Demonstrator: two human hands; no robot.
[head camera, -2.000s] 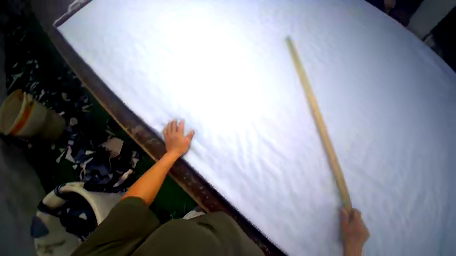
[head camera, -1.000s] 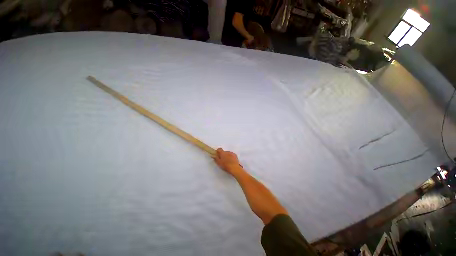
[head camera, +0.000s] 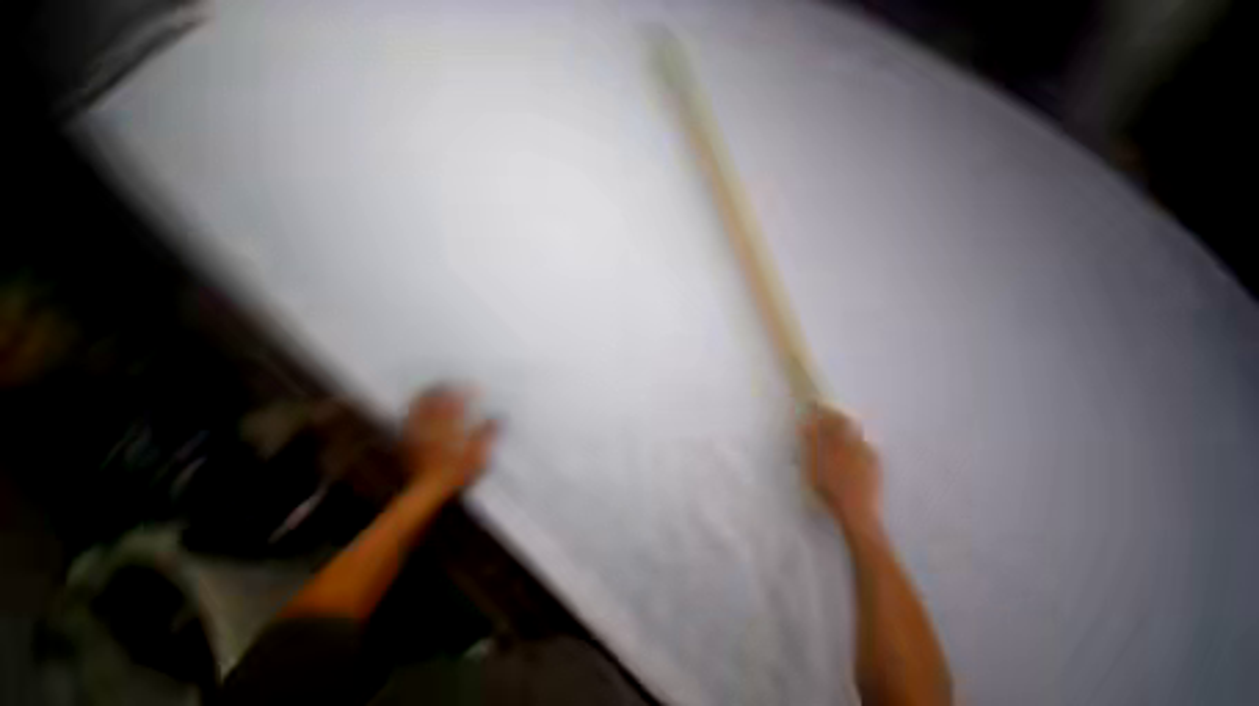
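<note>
The frame is blurred. A wide white fabric ply (head camera: 552, 262) covers the table. My right hand (head camera: 841, 466) is shut on the near end of a long pale-yellow wooden stick (head camera: 746, 235), which points away from me over the fabric. Whether the stick touches the cloth, I cannot tell. My left hand (head camera: 449, 439) lies on the fabric near its left edge, fingers apart, holding nothing that I can see.
The dark table edge (head camera: 518, 579) runs diagonally along the left of the fabric. At the lower left, a pale bin (head camera: 228, 600) with a dark inside stands below the table. Blurred scraps lie on the dark floor. The far right background is dark.
The view has swung back left and down from the far side of the room. My left hand is in view again at the fabric edge. My right hand still holds the stick.
</note>
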